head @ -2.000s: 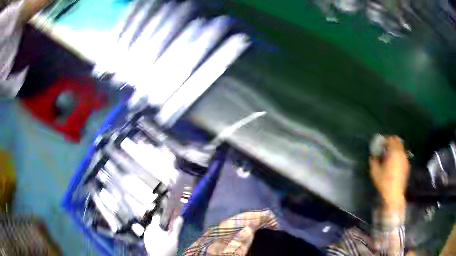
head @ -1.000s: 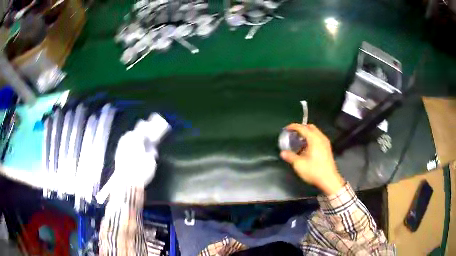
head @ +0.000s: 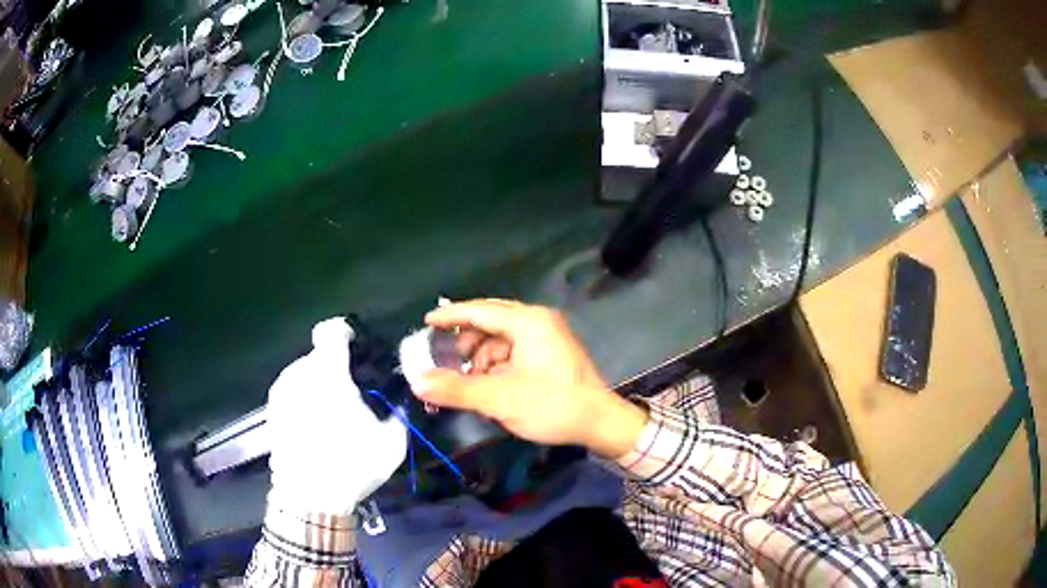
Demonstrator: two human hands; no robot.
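My left hand (head: 331,436), in a white glove, is closed around a white-and-silver tubular unit (head: 230,445) near the bench's front edge; the bar's end sticks out to the left. A dark end shows between my hands, partly hidden, with a thin blue wire (head: 427,434) hanging from it. My bare right hand (head: 534,373) holds a round grey-white disc (head: 418,358) by its sides between thumb and fingers, close to the right of the glove. I cannot tell whether the disc touches the unit.
A heap of discs with white leads (head: 178,121) lies at the back left. White bars (head: 109,459) stand in a row at left. A black electric screwdriver (head: 680,172) hangs over the screw feeder (head: 672,71). Small rings (head: 753,191) lie beside it. A phone (head: 908,322) lies on cardboard (head: 847,345).
The view has turned back from the blue crate toward the right of the bench. Both hands have come close together; the bar now shows in my left hand, and the disc is still in my right.
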